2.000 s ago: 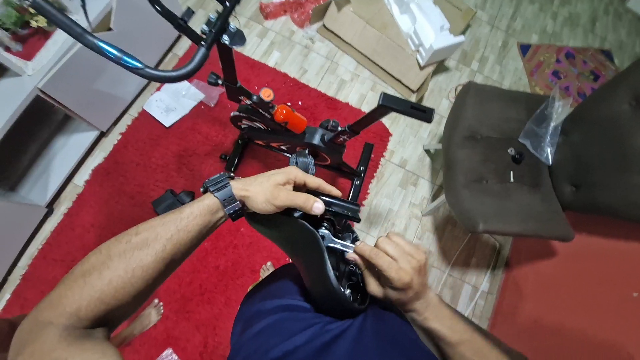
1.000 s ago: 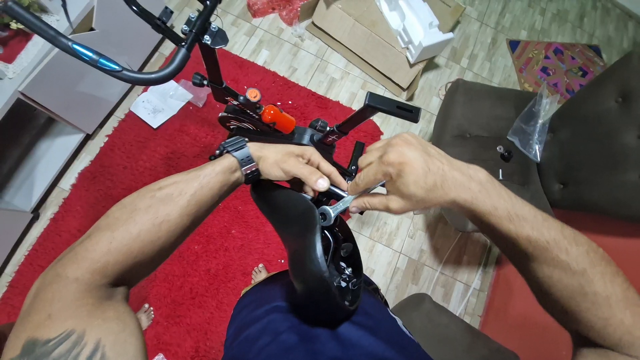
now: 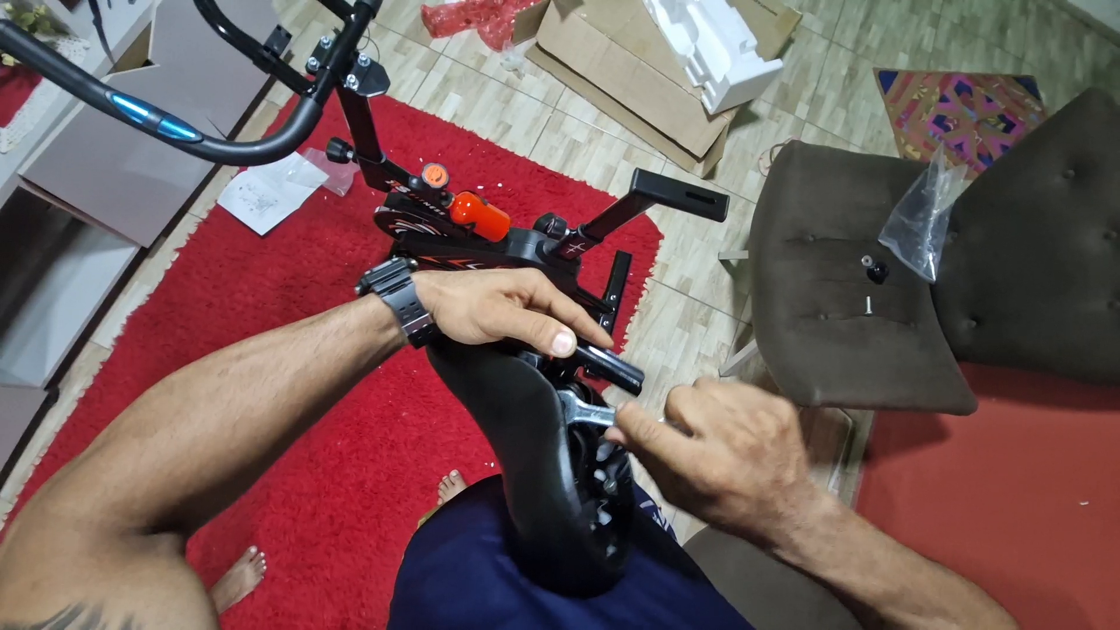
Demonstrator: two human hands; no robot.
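Note:
A black exercise-bike saddle (image 3: 516, 437) rests on its side against my lap, its underside with springs and clamp facing right. My left hand (image 3: 503, 311), with a watch on the wrist, holds the saddle's nose end and a short black metal tube (image 3: 612, 366). My right hand (image 3: 726, 446) grips a metal wrench (image 3: 586, 411), whose head sits at the clamp under the saddle, just below the tube. The handle is mostly hidden in my fingers. Beyond my left hand stands the exercise bike's frame (image 3: 595, 229), with an orange bottle (image 3: 479, 217) on it.
On the dark padded chair (image 3: 831, 350) at right lie a plastic bag (image 3: 919, 219), a black knob (image 3: 876, 269) and a bolt (image 3: 869, 305). Flattened cardboard (image 3: 612, 74) and white foam (image 3: 713, 52) lie at the back. The handlebar (image 3: 236, 149) juts in at upper left, above a paper sheet (image 3: 267, 192).
One second ago my right hand was higher, beside my left hand, with the wrench handle pointing up and right. It has since come down and the wrench has turned with it.

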